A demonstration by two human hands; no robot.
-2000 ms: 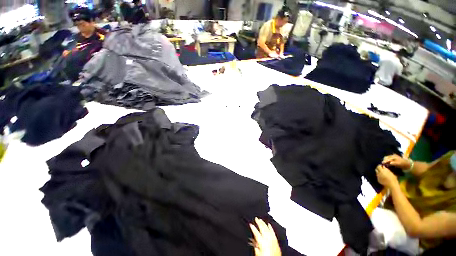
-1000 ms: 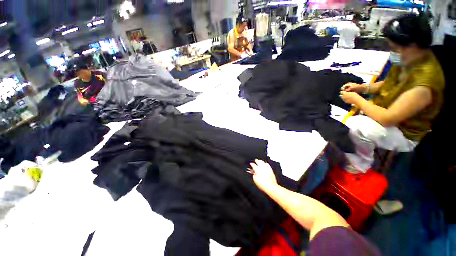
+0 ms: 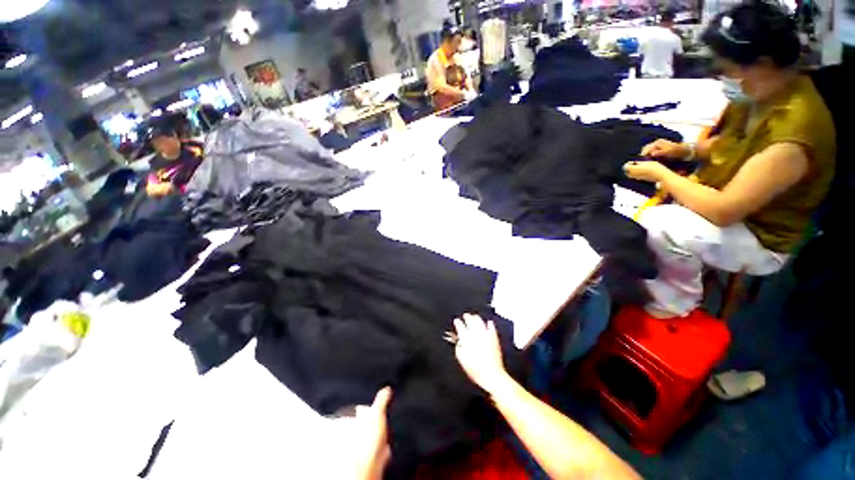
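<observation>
A large pile of black garment panels [image 3: 347, 281] lies fanned on the white table in front of me, its near end hanging over the table's near edge. My right hand [image 3: 480, 349] lies on the near right part of the pile, with a tiny pointed thing showing at its fingertips that is too small to name. My left hand [image 3: 377, 433] is at the pile's near left edge, thumb up against the black cloth. Its fingers are mostly hidden, so its grip cannot be told.
A seated coworker [image 3: 750, 178] handles another black pile [image 3: 534, 169] at the right. A red stool [image 3: 661, 370] stands beside the table [image 3: 225, 422]. A grey heap [image 3: 267, 155], dark garments [image 3: 141, 253], a white bag [image 3: 37, 352] and a thin black strip [image 3: 157, 448] lie around.
My left hand has come into view at the pile's near edge. My right hand has moved slightly down. The view first swung right, showing the coworker and stool.
</observation>
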